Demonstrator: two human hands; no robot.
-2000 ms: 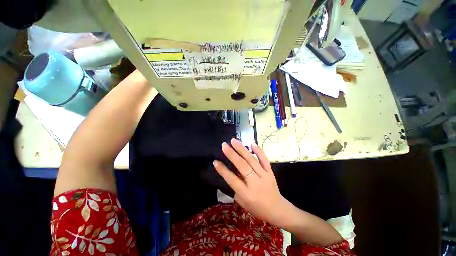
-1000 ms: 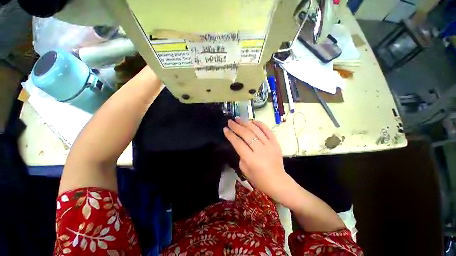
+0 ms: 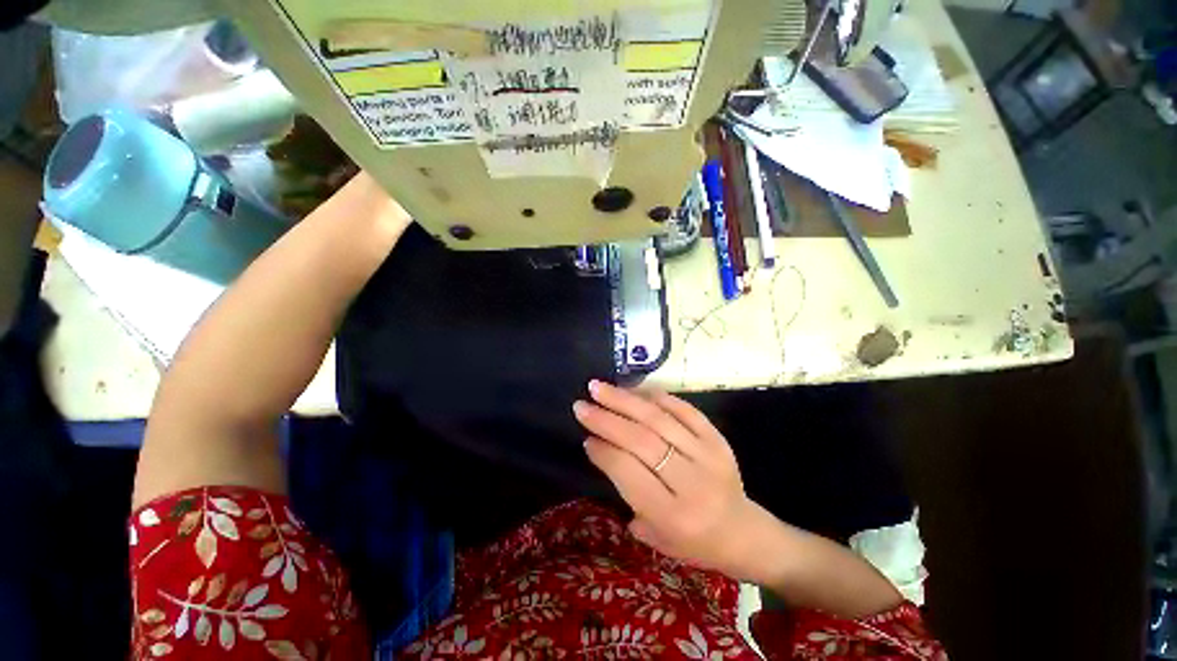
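Observation:
The black garment piece (image 3: 484,336) lies over the machine bed and hangs into my lap. The cream sewing machine head (image 3: 516,194) stands above it. Small metal parts at the presser foot (image 3: 590,261) show just below the head at the cloth's right side. The silver needle plate (image 3: 639,316) is bare to the right of the cloth edge. My right hand (image 3: 665,471) lies on the cloth's right edge below the plate, fingers extended; whether it pinches the cloth is unclear. My left forearm reaches over the cloth's left side, and my left hand is hidden behind the machine head.
A light blue bottle (image 3: 142,187) stands on the left of the table, with a white cylinder (image 3: 239,114) behind it. A blue pen (image 3: 719,233) and other pens lie right of the head. A long grey blade-like tool (image 3: 862,252) and papers (image 3: 833,168) lie further right.
My right hand first moved up beside the presser foot, then back down toward my lap. The needle plate is uncovered again. The white strip seen below my hand is no longer visible.

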